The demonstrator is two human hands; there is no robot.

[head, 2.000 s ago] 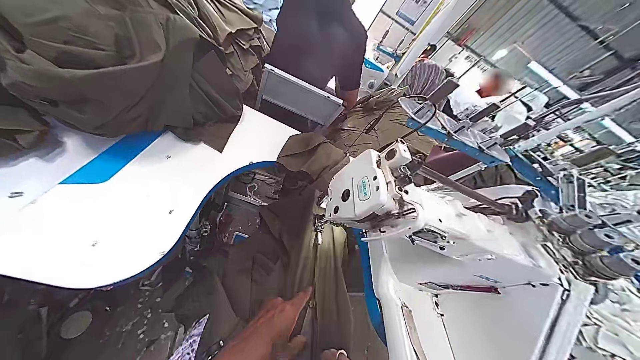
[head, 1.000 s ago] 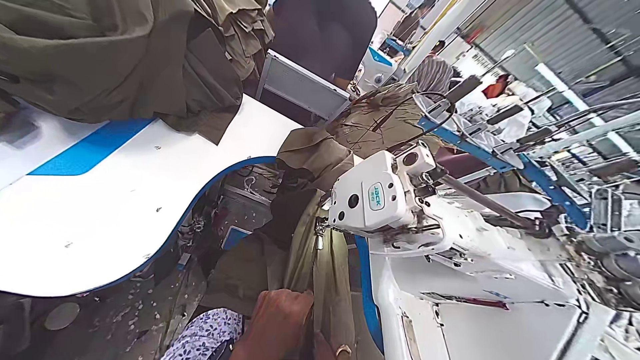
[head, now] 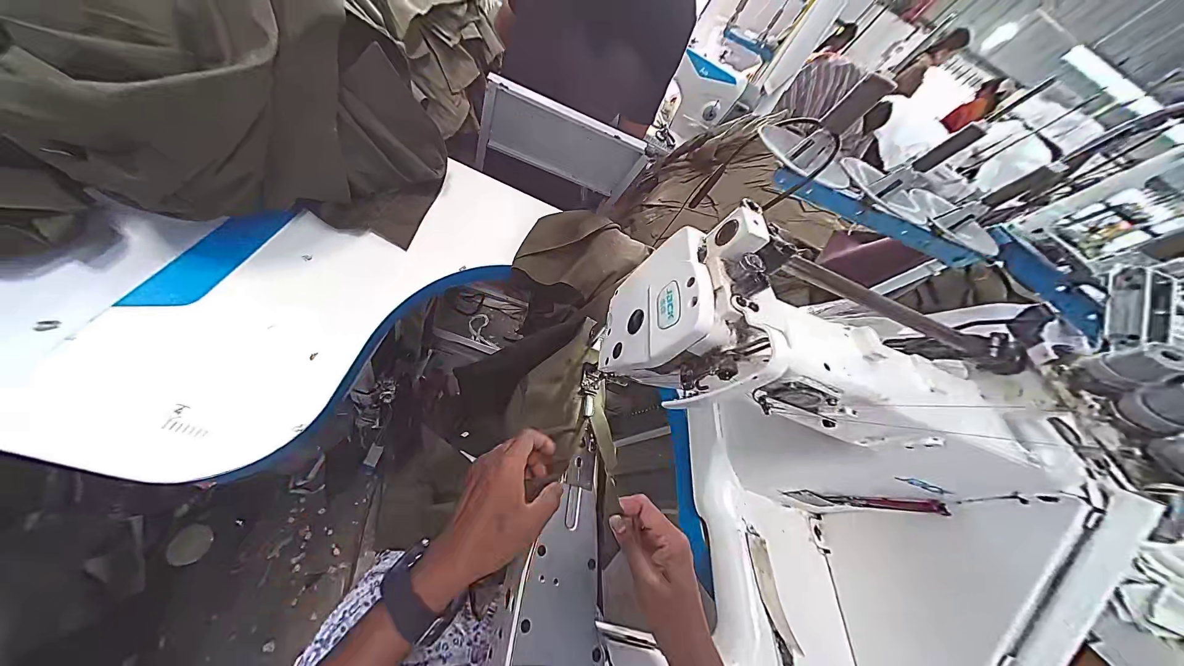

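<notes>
A white Jack industrial sewing machine (head: 659,310) stands right of centre, its presser foot and needle area above a narrow metal arm (head: 555,573). Olive fabric (head: 555,388) lies at the needle area, and a thin olive strip (head: 604,439) hangs down from it. My left hand (head: 504,504), with a dark band at the wrist, is beside the metal arm, fingers curled; whether it touches the fabric is hard to tell. To the right of the arm, my right hand (head: 652,555) pinches the lower end of the strip between thumb and fingertips.
At left is a white table with a blue edge (head: 370,347), bearing heaped olive fabric (head: 213,102). A person in dark clothing (head: 601,55) is behind a metal-framed panel (head: 564,134). Thread stands on a blue rail (head: 888,217) are at right. Scraps litter the floor at lower left.
The wide olive cloth that lay along the metal arm no longer covers it, and the arm shows bare. My right hand has come further into view, now at the thin strip.
</notes>
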